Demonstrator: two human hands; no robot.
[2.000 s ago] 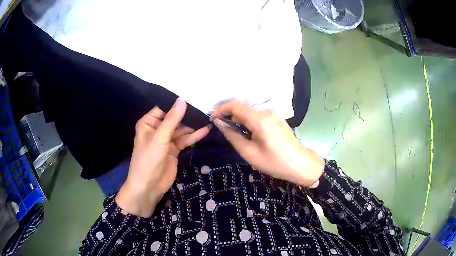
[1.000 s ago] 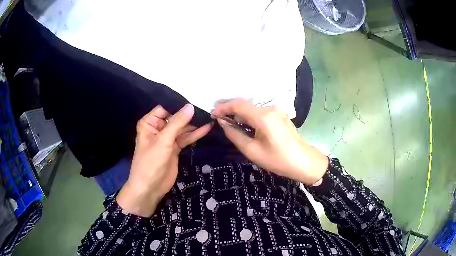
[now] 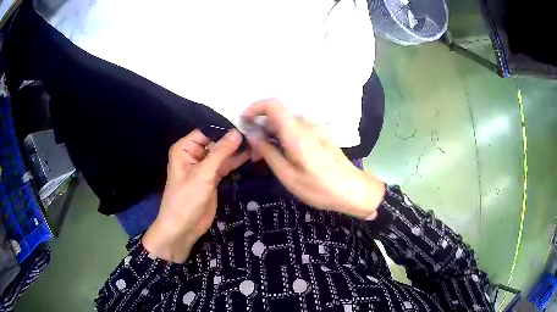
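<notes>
A dark garment (image 3: pixel 104 128) lies over my lap with a large white lining (image 3: pixel 195 49) on top of it. A narrow dark edge runs along the lining's lower border. My left hand (image 3: pixel 198 177) pinches this edge between thumb and fingers. A thin silvery needle (image 3: pixel 218 127) shows just above my left thumb and index finger, over the dark cloth. My right hand (image 3: pixel 305 161) is at the edge just right of my left fingertips, its fingers blurred. A greyish glint shows between its fingertips; I cannot tell what it is or what they hold.
A clear bin (image 3: pixel 415 18) with white scraps stands at the upper right. A dark table-like edge (image 3: pixel 498 42) is at the far upper right. Blue crates (image 3: pixel 27 213) and a grey box (image 3: pixel 49 161) are at the left. The green floor (image 3: pixel 446 146) has thread scraps and a yellow line.
My right hand has moved left and slightly up, closer to my left fingertips. The silvery needle now shows above my left thumb. My left hand has stayed nearly in place.
</notes>
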